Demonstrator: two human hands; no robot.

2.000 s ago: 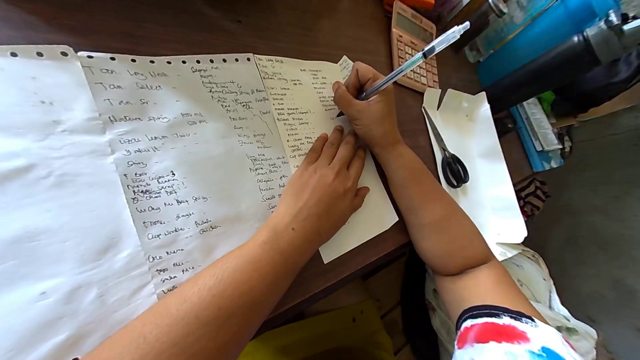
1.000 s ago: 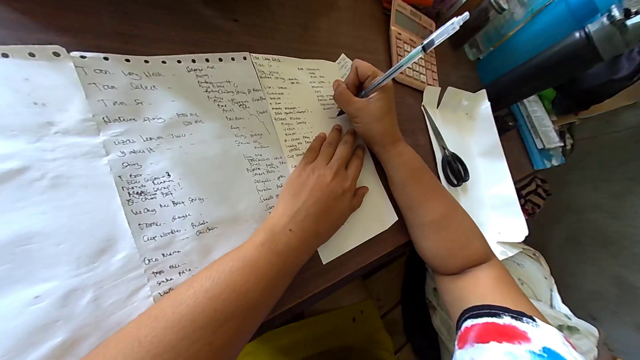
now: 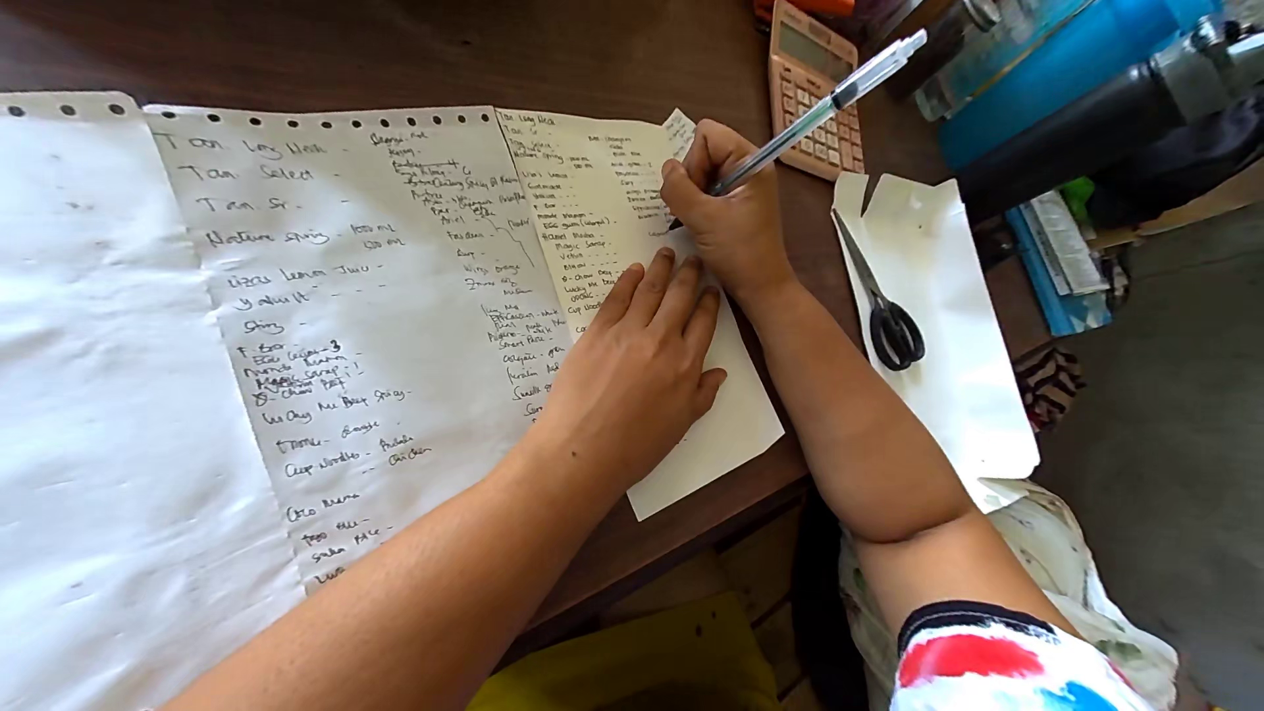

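Observation:
My right hand (image 3: 726,207) grips a clear-barrelled pen (image 3: 810,118), its tip down on the right-hand sheet of paper (image 3: 711,434), which carries handwritten columns. Flat across the same sheet lies my left hand (image 3: 642,365), fingers slightly spread and pointing toward the pen tip, holding nothing. Under my left forearm is a larger handwritten sheet (image 3: 395,326) with punched holes along its top edge. A small slip of paper (image 3: 678,133) with writing shows just behind my right hand.
A pink calculator (image 3: 815,89) lies behind my right hand. Black-handled scissors (image 3: 896,334) rest on a blank white sheet (image 3: 953,395) to the right. A black bottle (image 3: 1066,133) and a blue container (image 3: 1047,79) occupy the back right. A blank sheet (image 3: 79,395) extends at far left.

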